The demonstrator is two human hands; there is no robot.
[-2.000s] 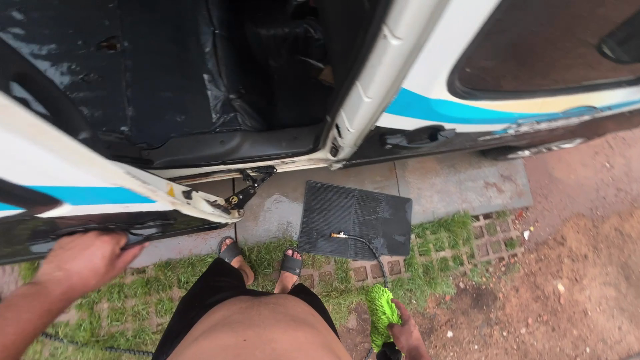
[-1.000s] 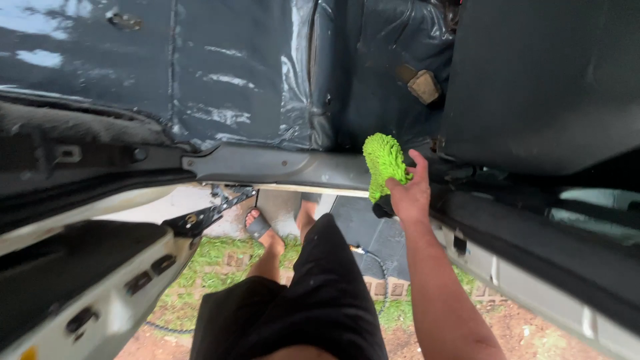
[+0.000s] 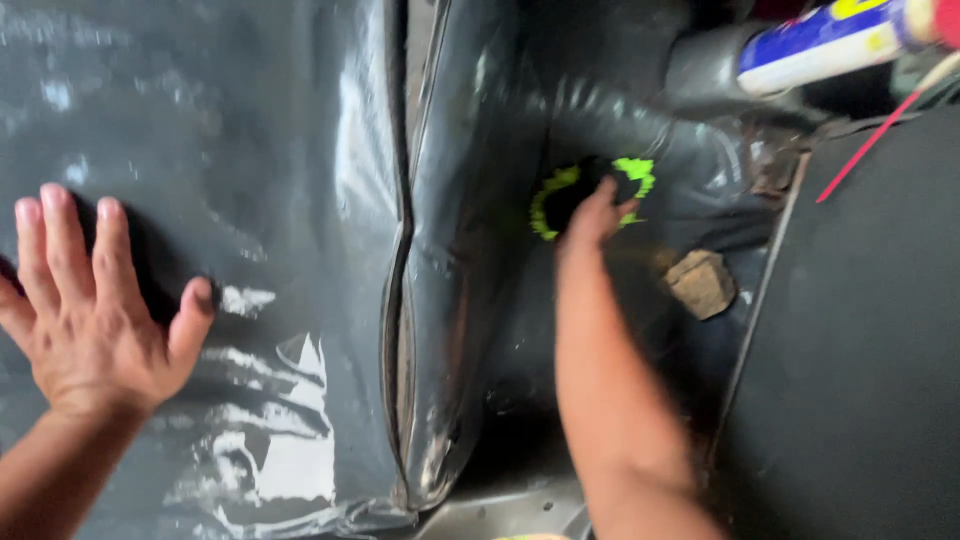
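Inside the vehicle, my left hand (image 3: 105,322) lies flat with spread fingers on the black vinyl seat cover (image 3: 277,225), and nothing is in it. Further right and lower down, my right hand (image 3: 596,214) reaches over the black floor covering, slightly blurred. It holds a green microfiber chenille wash mitt (image 3: 636,176) by its dark backing, with the bright green fringe showing around the edge. The mitt's underside is hidden. A tan, block-like object (image 3: 702,285) rests on the floor just right of the mitt.
A blue and white spray can (image 3: 825,45) with a red straw (image 3: 866,150) lies at the upper right. Beside the floor stands a large dark panel (image 3: 855,322). The seat's piped edge (image 3: 397,300) runs between my hands. A metallic-looking door sill (image 3: 510,514) shows at the bottom.
The view has moved from outside the vehicle to inside. My right hand has carried the green mitt from the doorway down to the floor area. My left hand, earlier on the door, is on the seat.
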